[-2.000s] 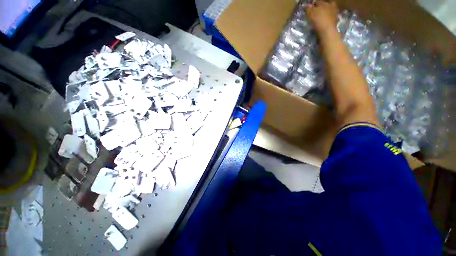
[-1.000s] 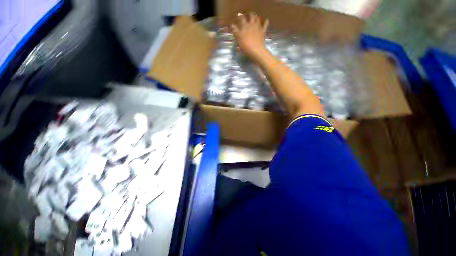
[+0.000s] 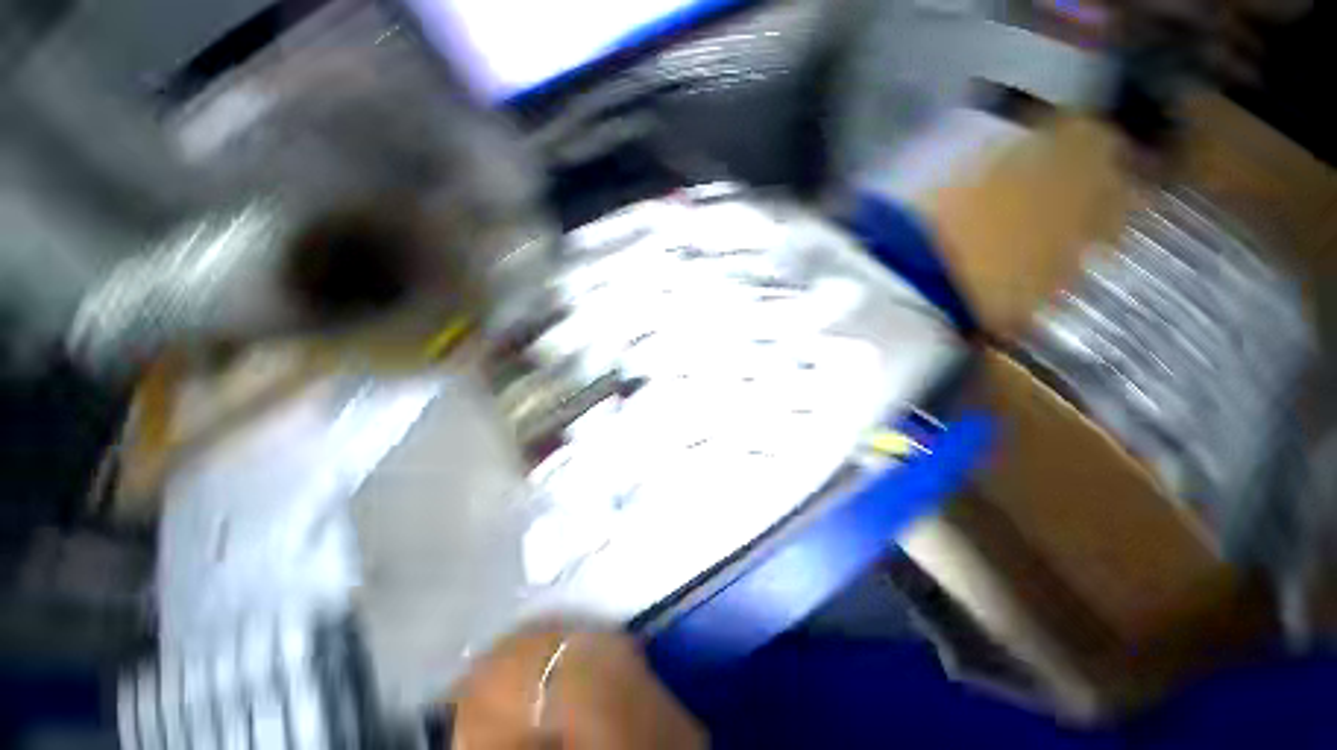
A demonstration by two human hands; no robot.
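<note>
The whole view is smeared by motion. White plastic housings lie in a heap on the metal table. A blurred hand or forearm, seemingly my left hand, is cut off by the bottom edge, below the heap. A thin light line crosses its skin; its fingers and anything in them cannot be made out. My right hand is not in view; blue clothing fills the bottom right. The open carton at right holds shiny clear trays, and no hand shows in it.
A blue bench edge runs between heap and carton. A bright monitor stands at the top. A dark round nozzle with a yellow rim and a silver duct are upper left. White sheets and striped white stacks are lower left.
The view has swung left, so the heap is now central. My right hand and forearm no longer show over the clear trays. A blurred hand or forearm has appeared at the bottom edge.
</note>
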